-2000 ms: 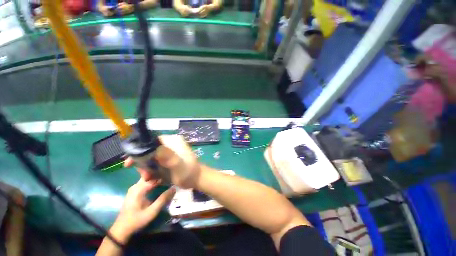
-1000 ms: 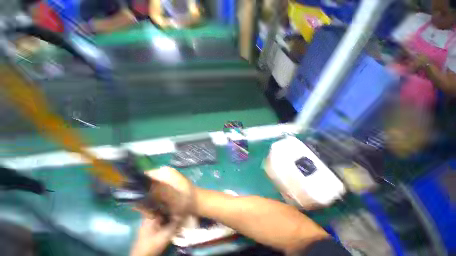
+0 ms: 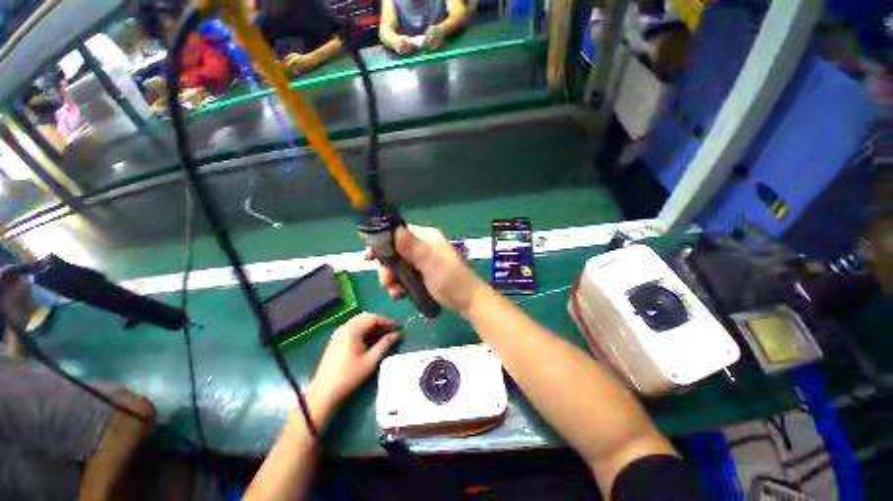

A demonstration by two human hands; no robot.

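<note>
My right hand (image 3: 436, 266) grips the electric screwdriver (image 3: 399, 262), held tilted above the bench behind the white housing. The orange strap and black cable rise from its top. A white housing (image 3: 441, 388) with a dark round centre and brown-orange lower edge lies flat in front of me, touched by neither hand. My left hand (image 3: 360, 349) rests on the green bench just left of the housing, fingers curled; whether it holds something small is hidden. A few tiny screws (image 3: 419, 318) lie on the bench between my hands.
A black tray with a green edge (image 3: 311, 305) lies left, a lit smartphone (image 3: 513, 256) behind. Stacked housings (image 3: 651, 318) stand right, beside a part with a yellowish panel (image 3: 778, 337). A second dark tool (image 3: 108, 291) hangs left. A person's knee and arm show lower left.
The screwdriver has moved up and right, off the housing, whose face is now uncovered. My left hand has come away from the tool to the bench. The camera view has shifted.
</note>
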